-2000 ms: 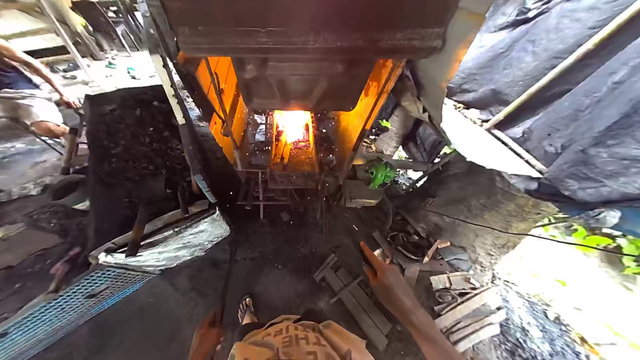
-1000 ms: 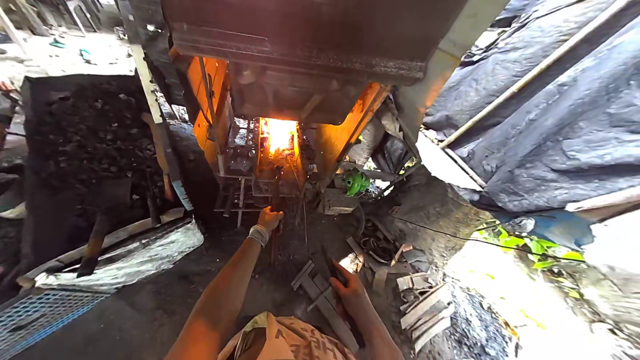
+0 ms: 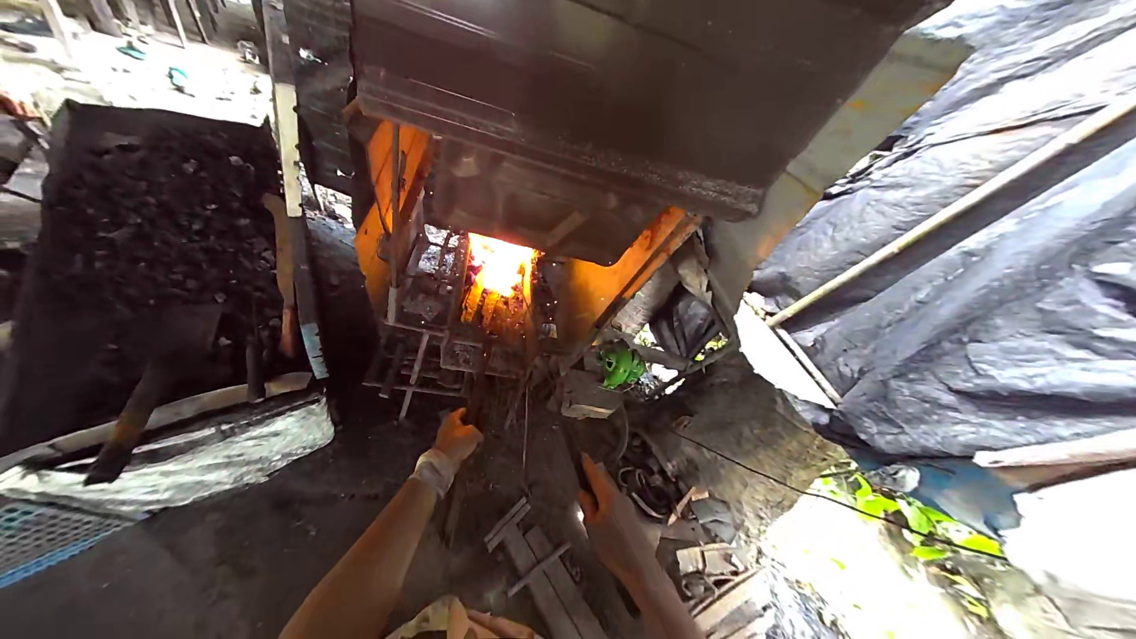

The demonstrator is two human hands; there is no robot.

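Note:
A charcoal forge fire (image 3: 499,268) glows between orange-lit metal side panels (image 3: 390,200), under a dark metal hood (image 3: 568,98). My left hand (image 3: 457,439), with a pale band at the wrist, reaches toward the front of the forge. Its fingers are curled beside dark, thin rods that are hard to make out, and I cannot tell whether it grips one. My right hand (image 3: 608,510) is lower and to the right, over the ground near a small wooden stool (image 3: 550,572). Something dark seems to lie along it, but whether it is held is unclear.
A bin of charcoal (image 3: 169,204) with wooden-handled tools stands at the left, above a blue mesh (image 3: 58,532). A green blower (image 3: 621,366) sits right of the forge. Scrap wood (image 3: 732,603) and metal pieces litter the ground. A thin cable (image 3: 781,484) crosses at the right, below plastic sheeting (image 3: 1003,311).
Two seconds ago my left hand was low, near my body; it then moved forward to the forge's front. My right hand has come inward from the right. The view has shifted somewhat.

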